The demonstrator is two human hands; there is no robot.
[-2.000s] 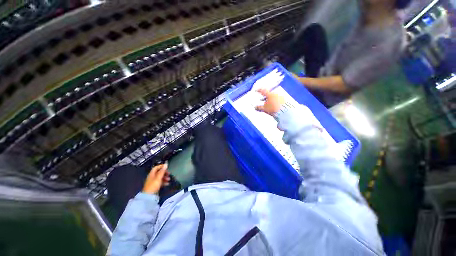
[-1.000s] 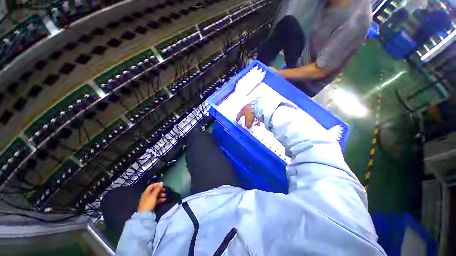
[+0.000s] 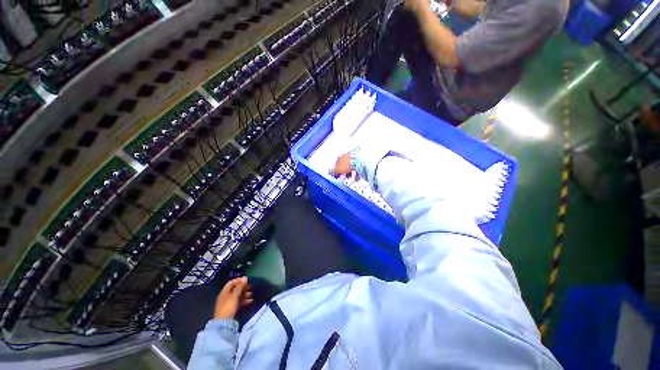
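Note:
A blue tote (image 3: pixel 452 130) stands in front of me to the right, with a bright white surface inside. White power adapters (image 3: pixel 353 112) lie in a row at its far left end, and more toothed white shapes (image 3: pixel 498 189) line its right end. My right hand (image 3: pixel 343 165) is inside the tote near its left wall, fingers down at small white pieces; the glare and blur hide whether it grips one. My left hand (image 3: pixel 233 295) rests low over my leg with its fingers curled; I cannot tell whether anything is in it.
A tall aging rack (image 3: pixel 145 94) with long shelves and hanging black cables (image 3: pixel 250 119) curves along the left. A person in a grey top (image 3: pixel 506 43) is beyond the tote. Yellow-black tape (image 3: pixel 561 238) runs on the green floor at right. Another blue box (image 3: pixel 593 325) is at lower right.
My right hand has moved from the tote's middle toward its near left wall. The other person's arm has left the tote's far edge and is raised. My left hand stays low.

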